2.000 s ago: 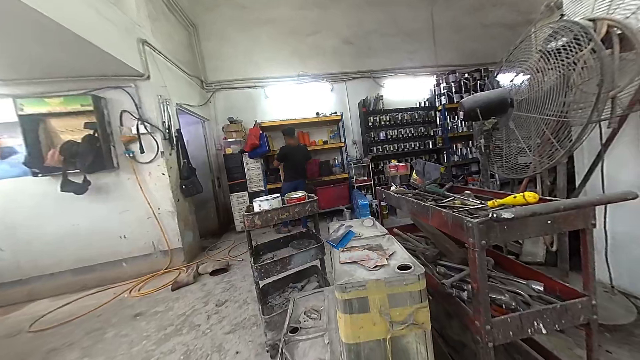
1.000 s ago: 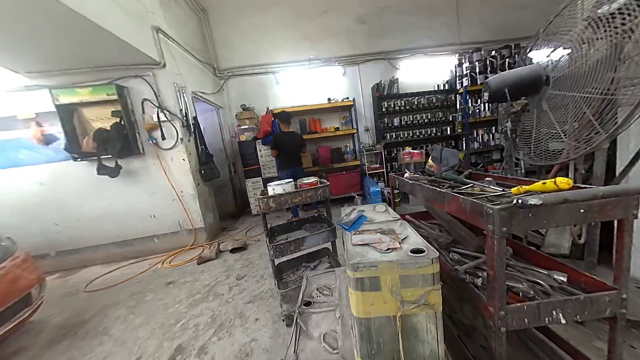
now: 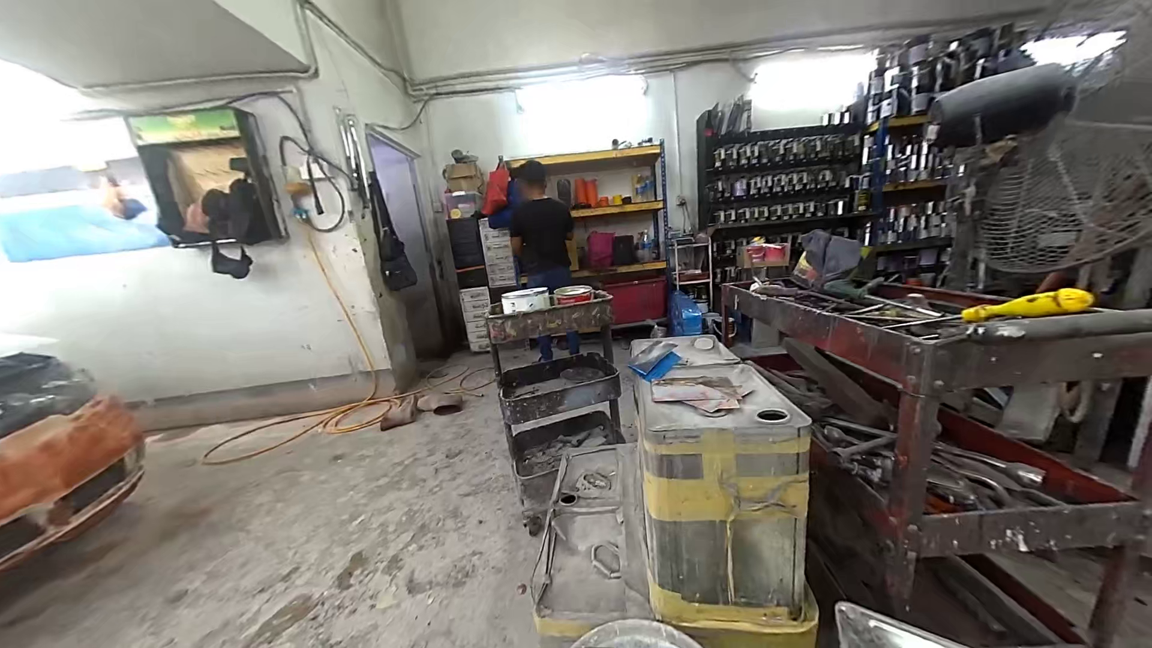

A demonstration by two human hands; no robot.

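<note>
Neither my left hand nor my right hand shows in the head view. Closest in front stand metal cans bound with yellow tape (image 3: pixel 727 540); a blue packet (image 3: pixel 655 360) and crumpled sheets of paper (image 3: pixel 697 393) lie on top. Behind them to the left, a three-tier utility cart (image 3: pixel 560 396) carries two open tins, one white (image 3: pixel 526 300) and one red (image 3: pixel 573 294). At the right, a rusty tool cart (image 3: pixel 927 396) holds many metal tools, with a yellow-handled tool (image 3: pixel 1028 305) on its top edge.
A person in a black shirt (image 3: pixel 542 229) stands facing the back shelves (image 3: pixel 621 211). An orange hose (image 3: pixel 346 416) coils on the concrete floor. A large fan (image 3: pixel 1053 180) is at the right, and part of an orange car (image 3: pixel 67 459) at the left. Racks of cans (image 3: pixel 783 180) line the back wall.
The view has shifted left and forward, bringing the orange car part into sight at the left. The person at the back remains by the shelves.
</note>
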